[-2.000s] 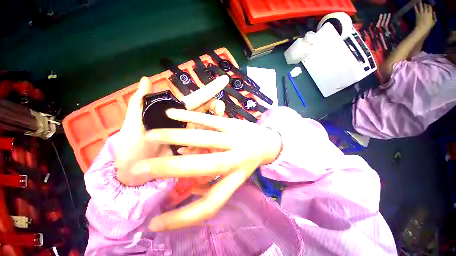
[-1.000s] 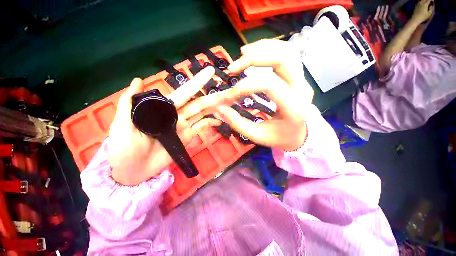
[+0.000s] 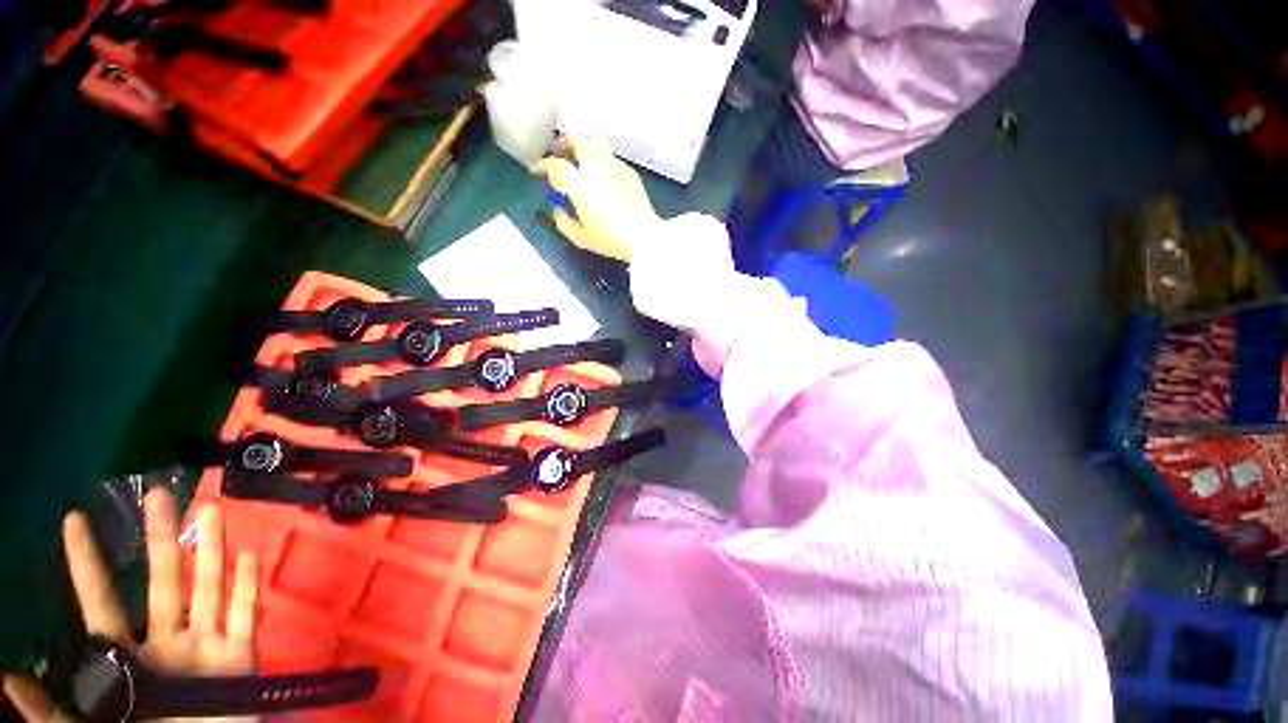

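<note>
My left hand is at the lower left, fingers spread, with a black smartwatch resting at the base of the palm by the thumb; its strap points right over the tray. My right hand reaches out beside a white box, fingers bent near the bench; something small and blue shows by the fingers, and whether it is gripped I cannot tell. The orange-red compartment tray holds several watches in its upper part, such as one with its ringed case back up. The tray's lower pockets show no watches.
The white box stands beyond my right hand. A white paper sheet lies past the tray. Stacked orange-red trays are at the upper left. Another person's pink sleeve is at the top. A blue stool is at the right.
The view has turned right. My right hand has moved away from the watch and tray to the white box. My left hand still has the watch, now at the lower left.
</note>
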